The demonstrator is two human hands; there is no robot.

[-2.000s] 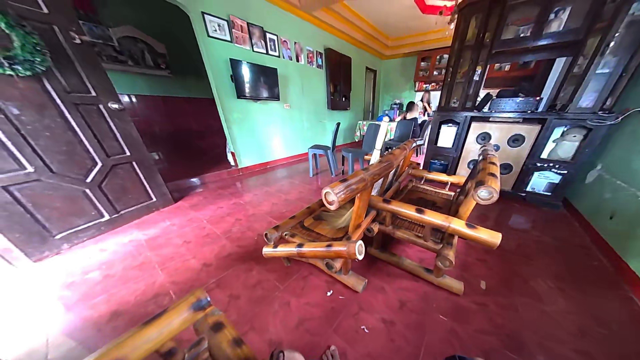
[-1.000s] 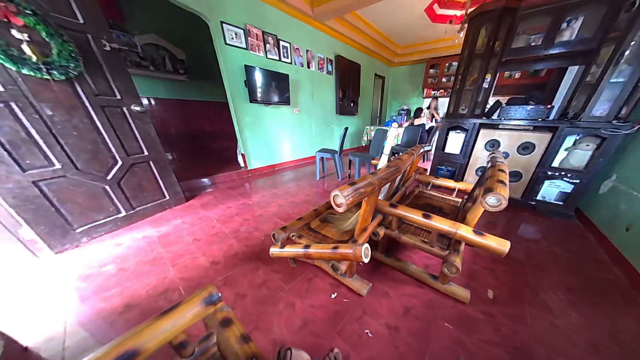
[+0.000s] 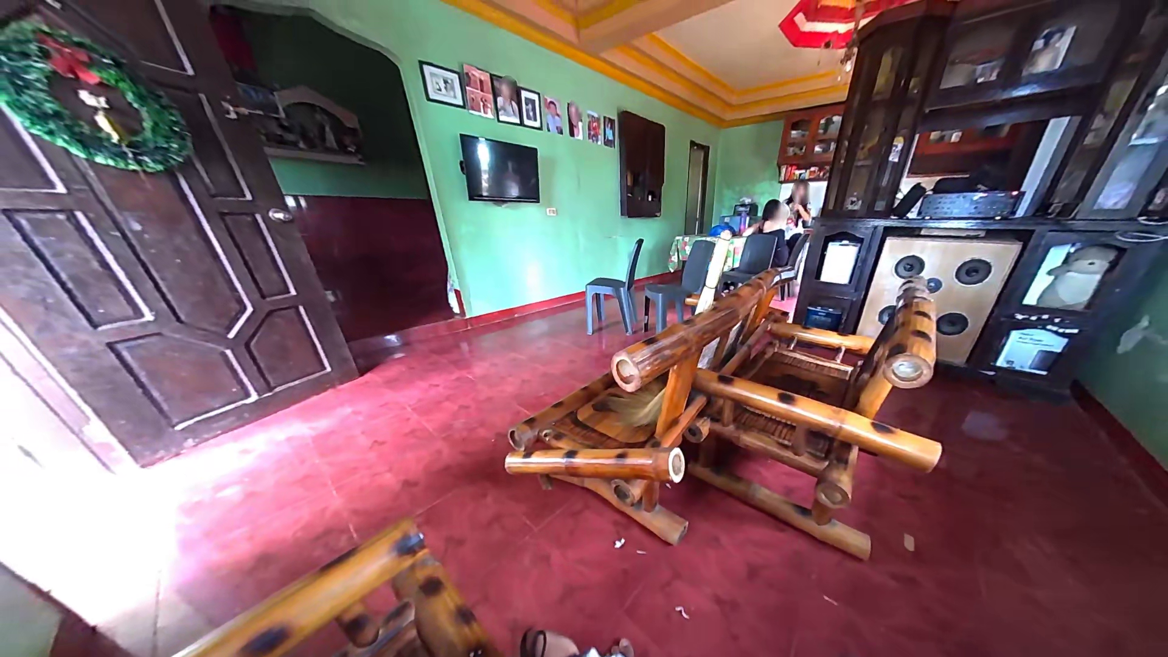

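Observation:
Neither my left hand nor my right hand shows in the head view. Two bamboo chairs with dark spots stand close together on the red floor, the nearer one (image 3: 593, 464) on the left and the other (image 3: 821, 420) on the right. What looks like the bristles of a broom (image 3: 639, 406) rests on the seat of the left one. Part of another piece of bamboo furniture (image 3: 319, 593) enters at the bottom left. Beside it, at the bottom edge, my sandalled feet (image 3: 552, 644) are partly visible.
A dark panelled door (image 3: 155, 265) with a wreath (image 3: 96, 100) stands at the left. Grey plastic chairs (image 3: 619, 290) and a covered table are farther back, with people (image 3: 776, 224) near them. A dark cabinet (image 3: 967, 224) with a speaker panel stands at the right. Small scraps (image 3: 682, 612) lie on the floor.
The view has shifted somewhat to the left and up, so more of the wreath and ceiling shows. The furniture has not plainly moved.

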